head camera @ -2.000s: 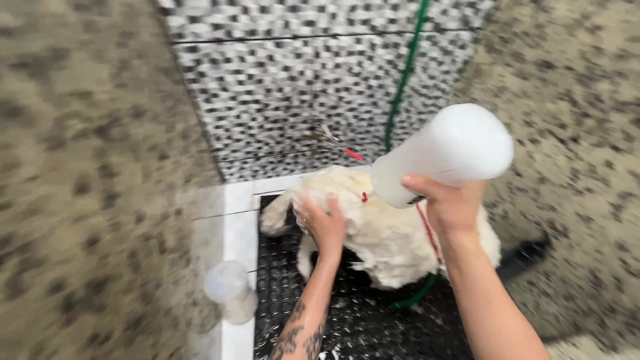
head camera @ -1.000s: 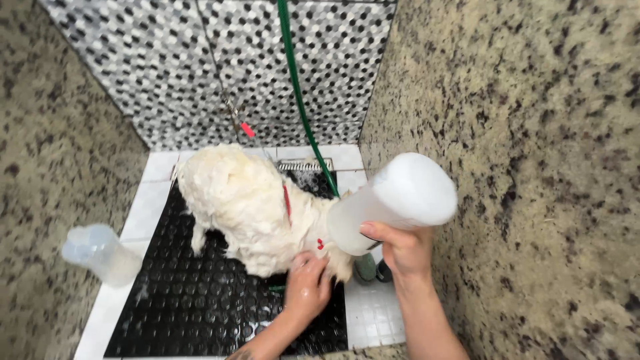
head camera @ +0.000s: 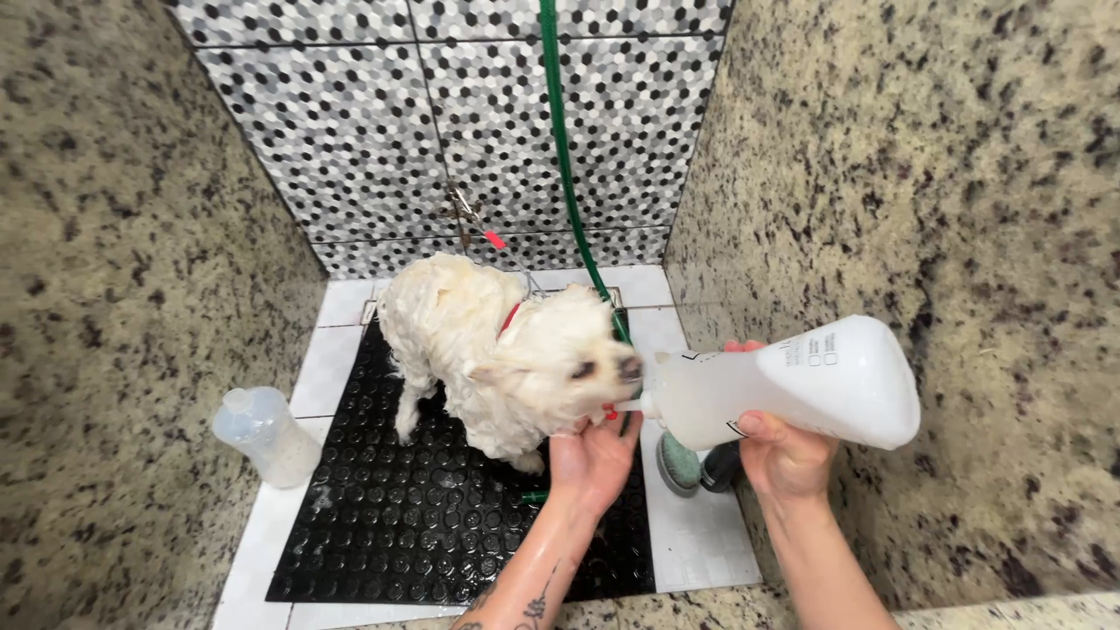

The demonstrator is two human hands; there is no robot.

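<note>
A wet, lathered small white dog (head camera: 464, 341) with a red collar (head camera: 509, 320) stands on the black rubber mat (head camera: 420, 534), its head turned to the right. My left hand (head camera: 593, 459) is palm up under its chin, touching the fur, with the fingers partly hidden. My right hand (head camera: 787, 446) grips a large translucent plastic squeeze bottle (head camera: 787, 381), tilted nearly sideways. The bottle's red-tipped nozzle (head camera: 623, 406) points at the dog's chin, just above my left fingers. Whether liquid comes out cannot be told.
Another plastic bottle (head camera: 267, 437) stands left of the mat. A green brush (head camera: 679, 464) and a black object (head camera: 720, 466) lie at the right wall. A green hose (head camera: 564, 157) hangs down the tiled back wall. A tether (head camera: 494, 239) runs from a wall hook. Speckled stone walls flank both sides.
The dog's head has lifted and turned toward the bottle. My left hand, earlier on the dog's back, then near its head, is now under its chin. My right hand keeps the bottle, now tilted flatter.
</note>
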